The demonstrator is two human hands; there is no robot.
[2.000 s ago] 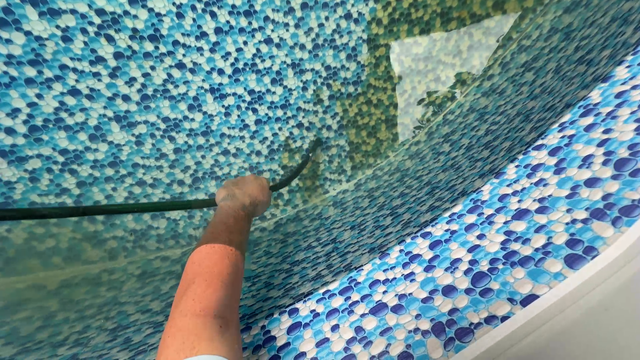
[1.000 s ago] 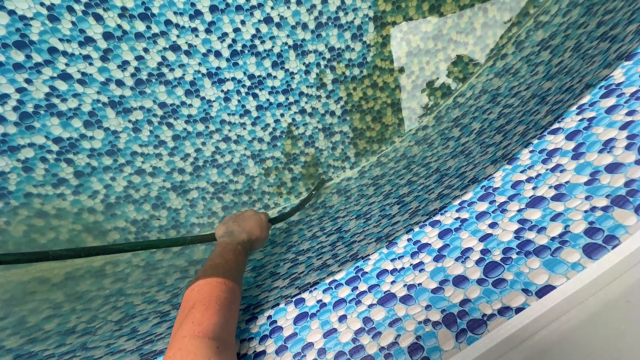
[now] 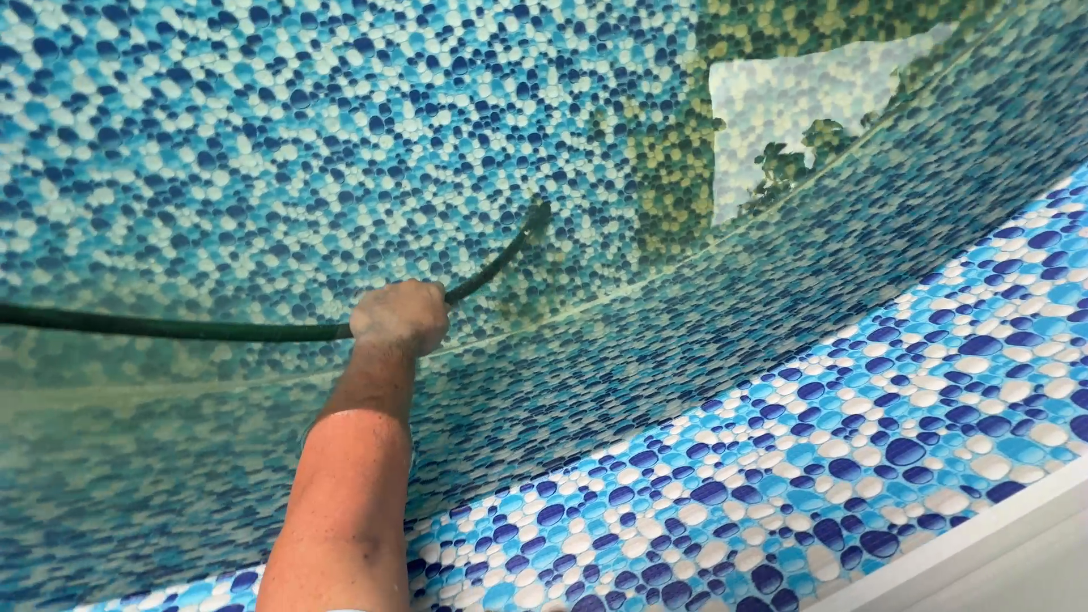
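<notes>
My left hand is under the water, its fingers closed around a dark green hose. One length of the hose runs from the fist to the left edge of the view. The shorter end curves up and right from the fist, and its tip lies over the pebble-patterned pool floor. The forearm comes up from the bottom of the view and is partly submerged. My right hand is not in view.
The pebble-patterned pool wall rises from the water at the lower right, topped by a pale rim. A seam runs between floor and wall. Reflections of a bright patch and leaves show at the upper right.
The hose tip first moved down toward the seam, then back up over the floor. My left hand has stayed closed on the hose.
</notes>
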